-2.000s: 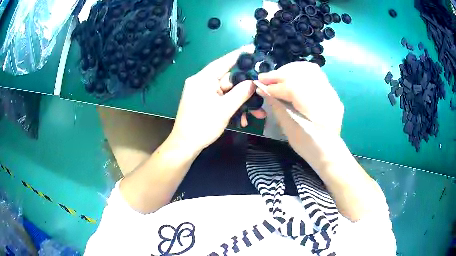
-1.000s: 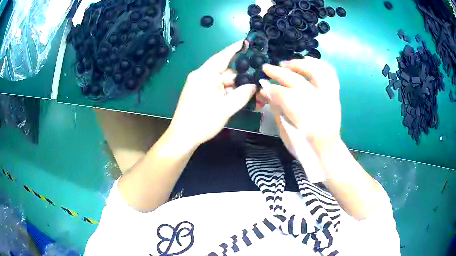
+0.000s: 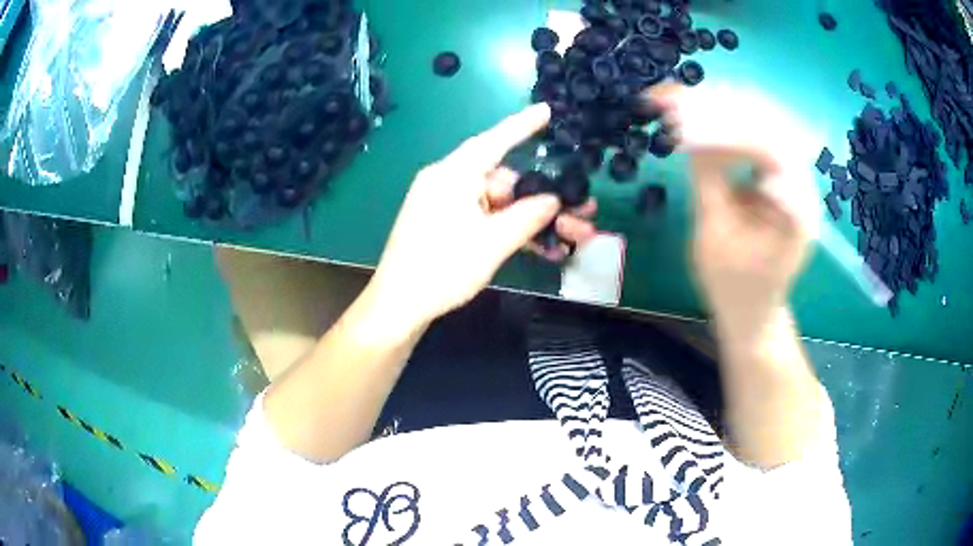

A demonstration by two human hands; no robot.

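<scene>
My left hand (image 3: 459, 219) holds a moulded rubber sheet (image 3: 555, 190) with black round cups, near the table's front edge. My right hand (image 3: 747, 181) is blurred, to the right of the cap heap. It holds a slim white trimming tool (image 3: 857, 269) that points down to the right. Its fingertips are at the right side of the heap of round rubber caps (image 3: 608, 69). Whether they also hold a cap is too blurred to tell. A loose cap (image 3: 652, 197) lies below the heap, beside my right hand.
A stack of moulded sheets (image 3: 272, 112) lies at left, with a clear plastic bag (image 3: 69, 91) beyond it. A pale strip (image 3: 137, 160) lies between them. Flat rubber pieces (image 3: 894, 187) are heaped at right. A white label (image 3: 594, 270) with a red edge lies at the table edge.
My right hand has moved right, away from the sheet in my left hand, and the tool has swung out to the right. More caps lie loose at the heap's lower edge. The white label is uncovered.
</scene>
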